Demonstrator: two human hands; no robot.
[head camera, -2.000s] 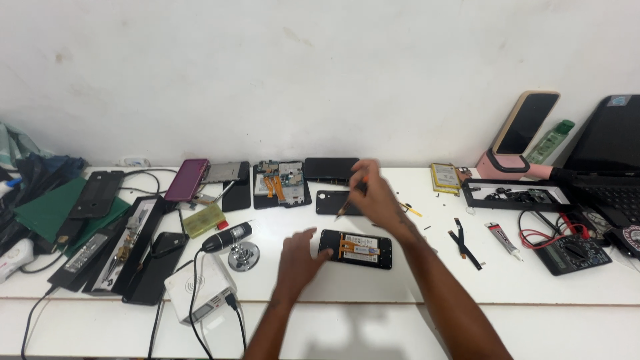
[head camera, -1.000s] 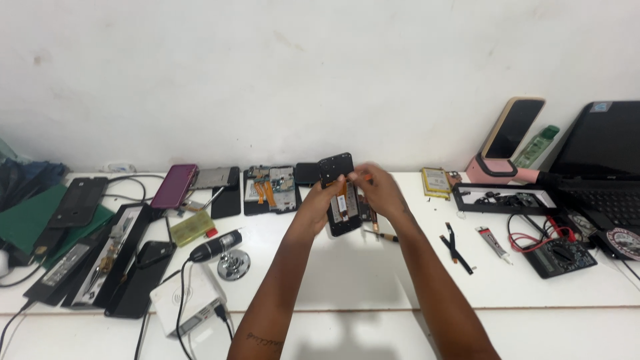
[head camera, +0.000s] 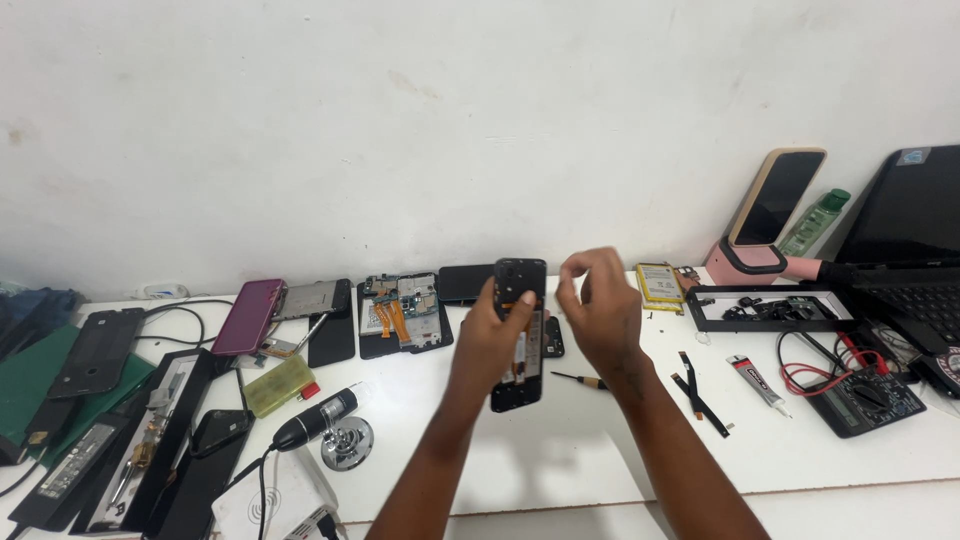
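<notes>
An opened smartphone (head camera: 529, 352), its battery and orange flex cables exposed, is held upright above the table by my left hand (head camera: 491, 330), thumb across its upper part. My right hand (head camera: 600, 307) is raised just right of the phone, apart from it, with fingers curled; whether a small thing is pinched between them cannot be told. A screwdriver (head camera: 581, 379) lies on the table below my right hand. Partly hidden behind the phone and my hand is a black phone back cover (head camera: 554, 337). A dark phone (head camera: 465, 285) lies near the wall.
Left: a disassembled phone (head camera: 405, 311), purple phone case (head camera: 249, 316), USB microscope (head camera: 319, 416), its round metal base (head camera: 348, 444) and a white box (head camera: 277, 502). Right: a yellow-edged battery (head camera: 660, 286), flex cables (head camera: 691, 386), a glue tube (head camera: 759, 385), a multimeter (head camera: 868, 401), a parts tray (head camera: 772, 326) and a laptop (head camera: 915, 285).
The opened phone lay on the table two seconds ago and is now lifted in my left hand. My right hand held a screwdriver, which now lies on the table; it has since moved away from the phone.
</notes>
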